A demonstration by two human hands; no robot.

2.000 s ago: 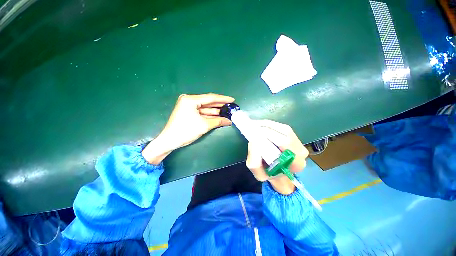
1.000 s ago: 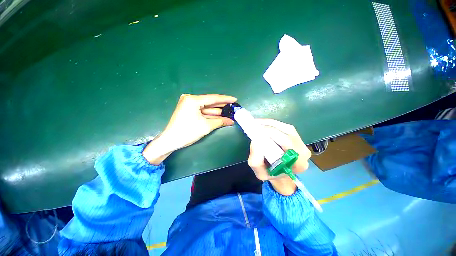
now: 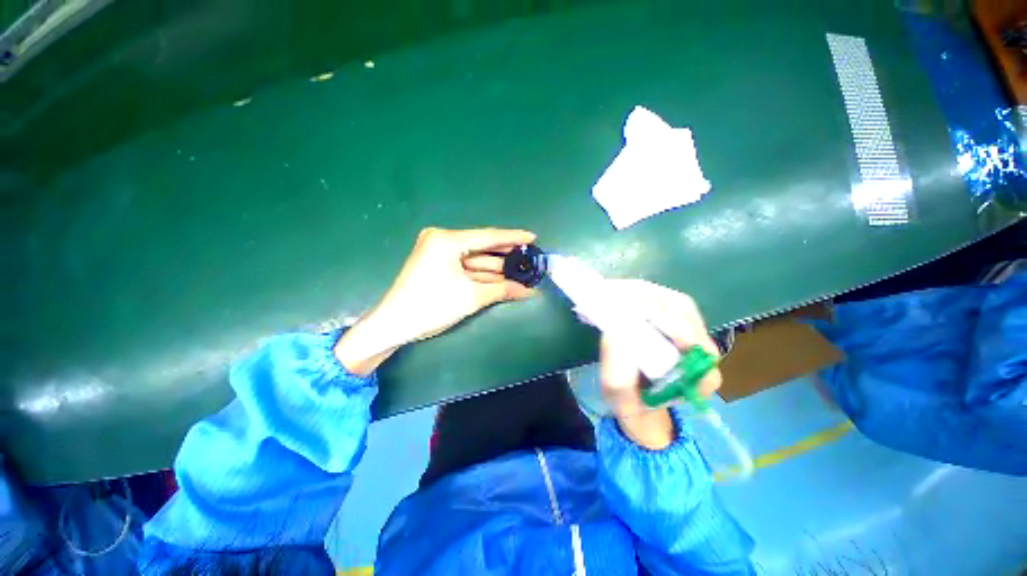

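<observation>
My left hand (image 3: 441,284) pinches a small round black part (image 3: 523,266) between its fingertips, over the bench near its front edge. My right hand (image 3: 653,329) holds a white dispensing syringe (image 3: 580,284) like a pen, slightly blurred. Its bluish tip points at the right side of the black part; whether it touches cannot be told. A green adapter head (image 3: 684,377) sits at the syringe's rear, with a pale hose (image 3: 732,441) trailing from it past my right wrist.
On the green bench (image 3: 282,225) lie a white irregular cloth or paper (image 3: 653,169), a patterned strip (image 3: 869,129) to the right and a shiny blue sheet (image 3: 966,113) beyond it. A neighbour's blue sleeve (image 3: 935,366) and brown cardboard (image 3: 777,354) are at right.
My right hand and the syringe have moved right, drawing the tip back from over the black part. More of the part's face shows. The whole scene has shifted slightly down in view.
</observation>
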